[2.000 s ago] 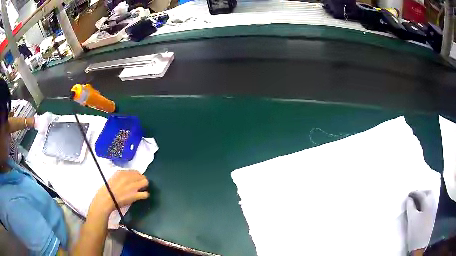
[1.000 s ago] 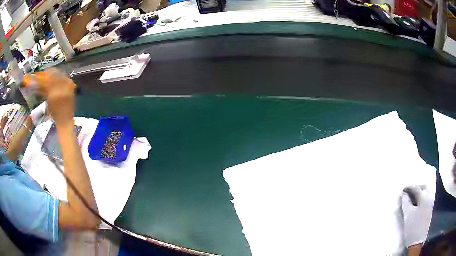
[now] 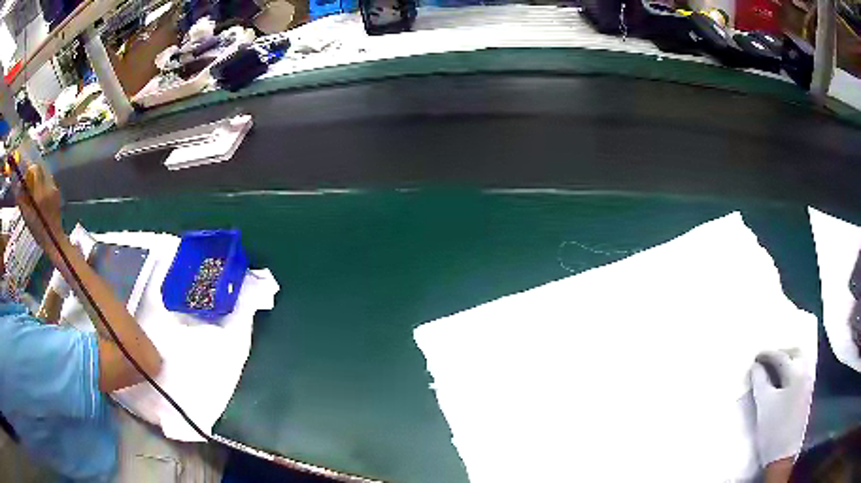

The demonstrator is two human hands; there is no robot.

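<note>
A large bright white padding cloth (image 3: 604, 368) with a ragged edge lies on the green bench in front of me. My right hand (image 3: 782, 406), in a white glove with a dark grey patch, rests on the cloth's right part. Its fingers blend with the cloth, so I cannot tell if they are apart or closed. My left hand is not in view.
A person at left (image 3: 57, 377) holds a driver with a black cord over a housing (image 3: 127, 274). A blue parts bin (image 3: 203, 274) of screws stands nearby. A white unit (image 3: 210, 146) lies on the dark belt. A white sheet (image 3: 835, 274) with dark pieces is at right.
The neighbour has picked up the orange driver and raised it to the far left. The white unit on the belt has shifted left. My right hand stays on the cloth, slightly turned.
</note>
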